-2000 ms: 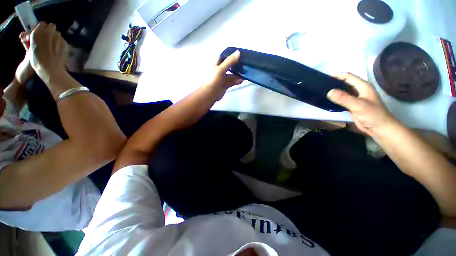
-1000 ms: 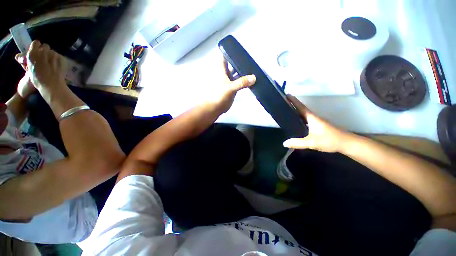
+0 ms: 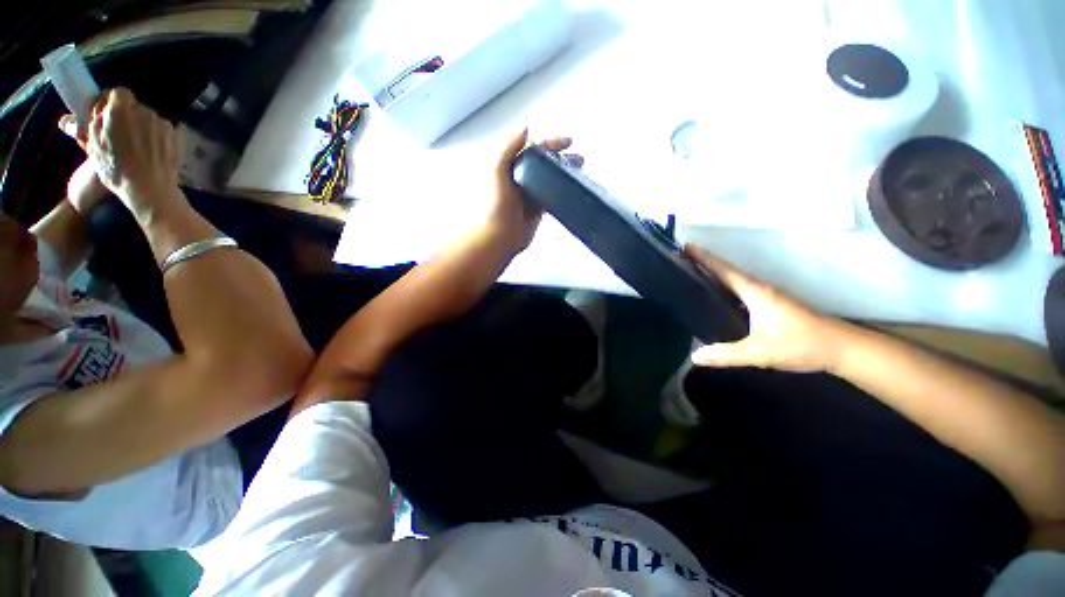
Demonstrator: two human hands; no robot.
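Note:
A long black mirror dash cam [image 3: 625, 247] is held on edge over the front edge of the table, slanting from upper left to lower right. A small black fitting stands out from its far side. My left hand [image 3: 522, 192] holds its upper left end, with fingers behind it. My right hand [image 3: 765, 321] grips its lower right end, thumb below and fingers on the far side. The reflective face does not show.
The white table [image 3: 467, 181] bears a cable bundle [image 3: 335, 152], a long white carton [image 3: 485, 76], a brown disc [image 3: 867, 71] on a white round tub, a round brown dish [image 3: 946, 202] and a printed strip [image 3: 1043, 187]. A neighbour's hands [image 3: 129, 146] hold a small white box.
The mirror dash cam has turned from glass face showing to edge-on and steeper. My left hand has shifted to its upper end, and my right hand has moved lower and left.

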